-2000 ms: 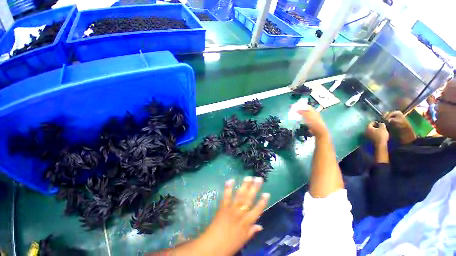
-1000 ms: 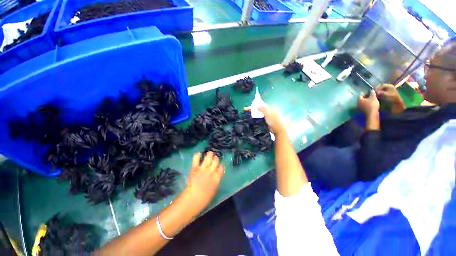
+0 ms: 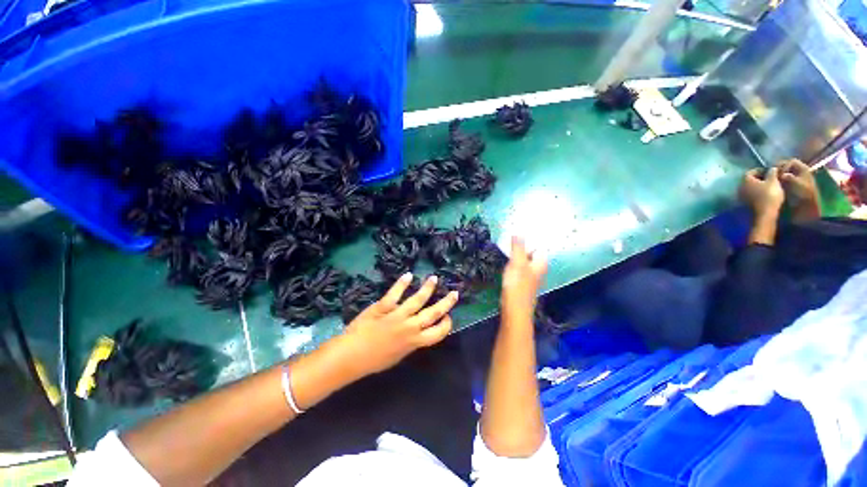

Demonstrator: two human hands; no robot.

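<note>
Dark spiky clusters (image 3: 290, 219) lie in a loose pile, spilling from a tipped blue tote (image 3: 219, 57) onto the green bench (image 3: 561, 190). My left hand (image 3: 404, 323) is palm down with its fingers apart at the front edge of the pile, touching or just above the nearest clusters. No part shows in it. My right hand (image 3: 523, 276) is to its right by the bench's front edge, fingers curled, beside a bright glare. Glare and the hand itself hide whether it holds anything.
A dark cluster heap (image 3: 152, 366) and yellow strip (image 3: 95, 366) lie at left. A white bottle (image 3: 718, 126), pale card (image 3: 661, 112) and single cluster (image 3: 513, 118) lie farther back. Another person's hands (image 3: 780, 185) are at right. Blue crates (image 3: 656, 409) with white cloth stand at lower right.
The view has shifted down and left. My left hand's fingers have spread. My right hand has come down toward the front edge, and the white bottle seen in it before no longer shows clearly.
</note>
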